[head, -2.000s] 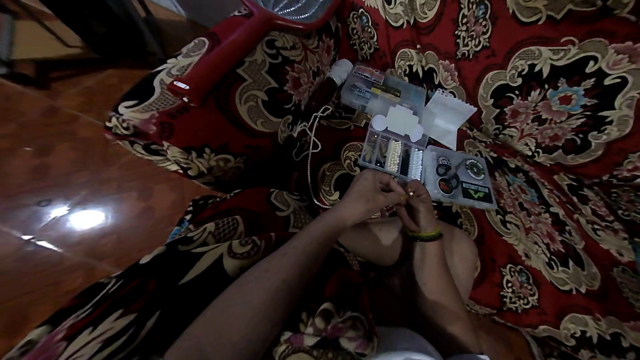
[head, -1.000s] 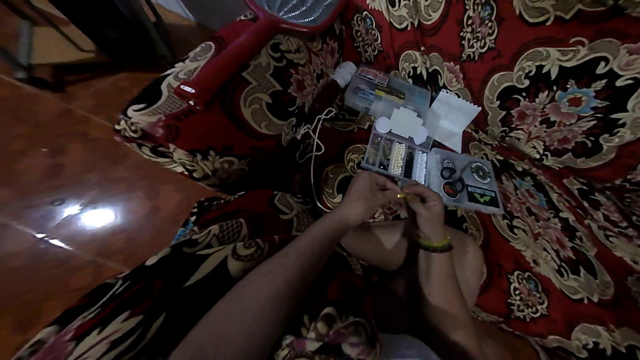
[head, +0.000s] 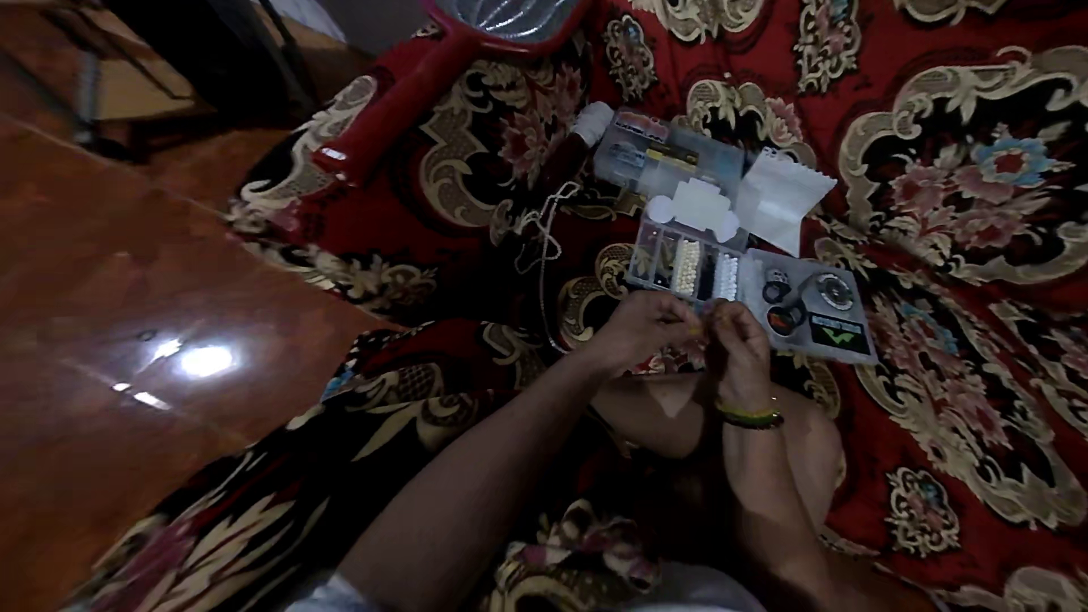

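Observation:
My left hand [head: 648, 330] and my right hand [head: 741, 344] meet over my lap, fingertips pinched close together. Something tiny and yellowish shows at the left fingertips, too small to name. What the right fingers pinch cannot be made out. A green and yellow bracelet [head: 750, 418] circles my right wrist. Just beyond the hands lies a clear plastic compartment box [head: 639, 255] holding white beads [head: 727, 276], cream beads [head: 687, 262] and dark items. Its lid [head: 820, 342], at the right, carries a pair of black-handled scissors [head: 789, 314] and a round metallic item [head: 834, 291].
Behind the box are another plastic case [head: 722, 159], a white card [head: 701, 206], a piece of white paper [head: 778, 200] and a white-capped bottle [head: 592, 123]. A pale beaded strand [head: 544, 255] lies left of the box. A red racket-shaped swatter [head: 408, 106] rests on the patterned sofa cover [head: 926, 255].
The two hands stay together over the lap. Their fingertips now sit slightly farther apart than one second ago, when a yellow bit showed between them.

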